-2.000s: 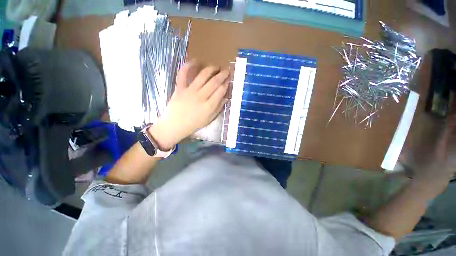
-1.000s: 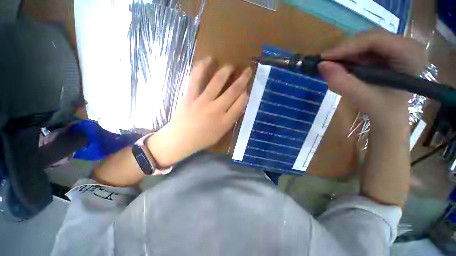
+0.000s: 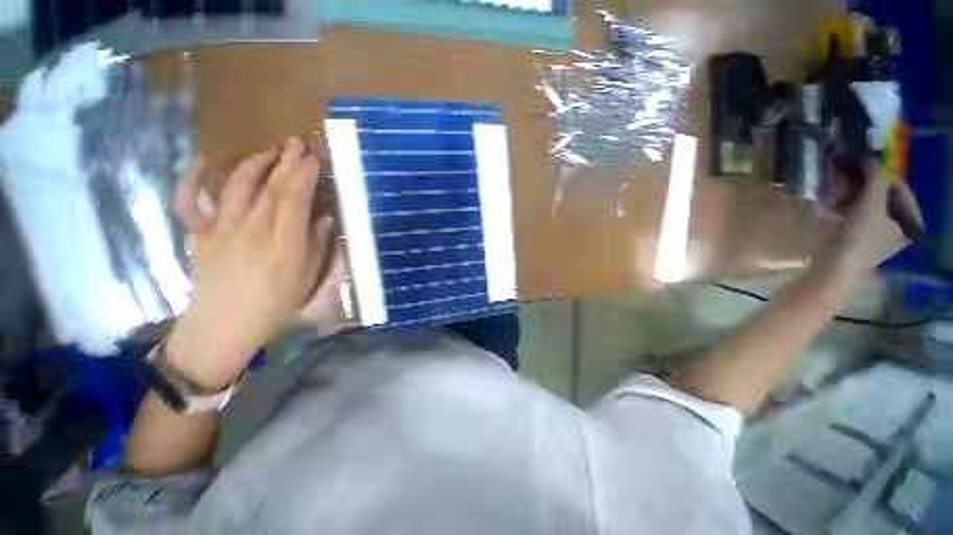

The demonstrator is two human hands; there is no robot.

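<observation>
A blue solar cell point(image 3: 428, 214) with pale parallel lines lies on the brown tabletop. White strips lie along its left side point(image 3: 356, 219) and right side point(image 3: 494, 209). My left hand point(image 3: 251, 240) rests palm down beside the cell's left edge, fingers bent, fingertips close to the edge; whether it pins something small there is unclear. My right hand point(image 3: 873, 219) is stretched out to the far right by dark objects, blurred. A dark thing shows at its fingers, but I cannot tell if it is gripped.
Long ribbon point(image 3: 136, 199) on a white sheet point(image 3: 63, 209) lies left. A tangled heap of short ribbon point(image 3: 627, 94) and a loose white strip point(image 3: 677, 209) lie right of the cell. A dark box point(image 3: 735, 115) stands further right. Greenish sheets point(image 3: 449, 21) lie at the back.
My right hand has moved from above the cell, where it held the black soldering iron, to the far right. The view has turned right. My left hand stays beside the cell's left edge.
</observation>
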